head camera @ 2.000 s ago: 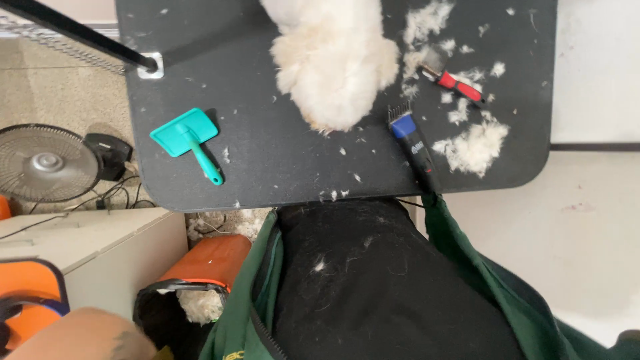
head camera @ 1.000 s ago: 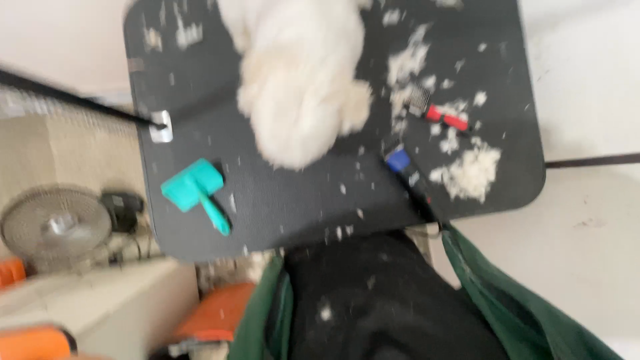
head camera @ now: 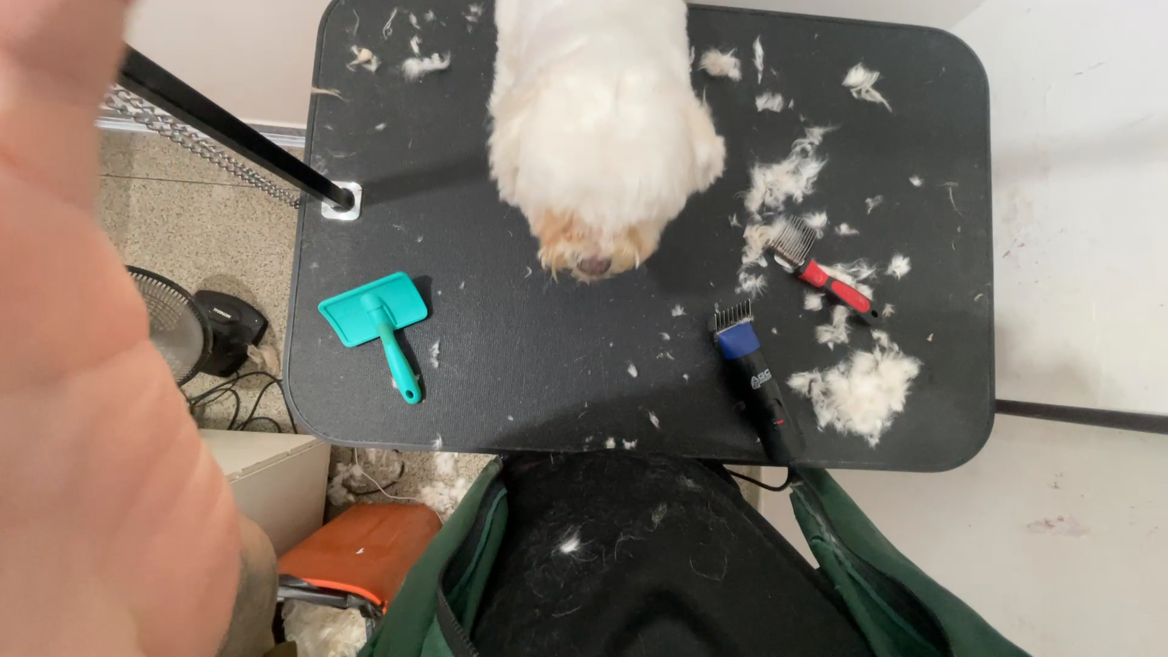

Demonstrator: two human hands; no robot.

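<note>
A white dog (head camera: 598, 119) is on the black grooming table (head camera: 566, 383), its nose pointing towards me. What seems to be my left hand (head camera: 100, 392) fills the left edge, very near the camera; its fingers are cut off by the frame and any grip is hidden. My right hand is out of view. A teal slicker brush (head camera: 388, 328) lies on the table's left part. To the right of the dog are a hair clipper (head camera: 753, 374) with a blue head and metal comb guard, and a red-and-black dematting rake (head camera: 826, 274) among tufts of cut fur (head camera: 862, 388).
A black post (head camera: 237, 128) with a chain beside it stands at the table's left edge. A fan (head camera: 169, 324) and cables are on the floor. Below left are a pale cabinet (head camera: 274, 470) and an orange bin (head camera: 365, 547) with fur in it. A cord hangs near my green garment (head camera: 903, 566).
The hand at the left has come up close to the camera and spans much more of the view. The dog's muzzle now shows. The brush, clipper and rake remain lying on the table.
</note>
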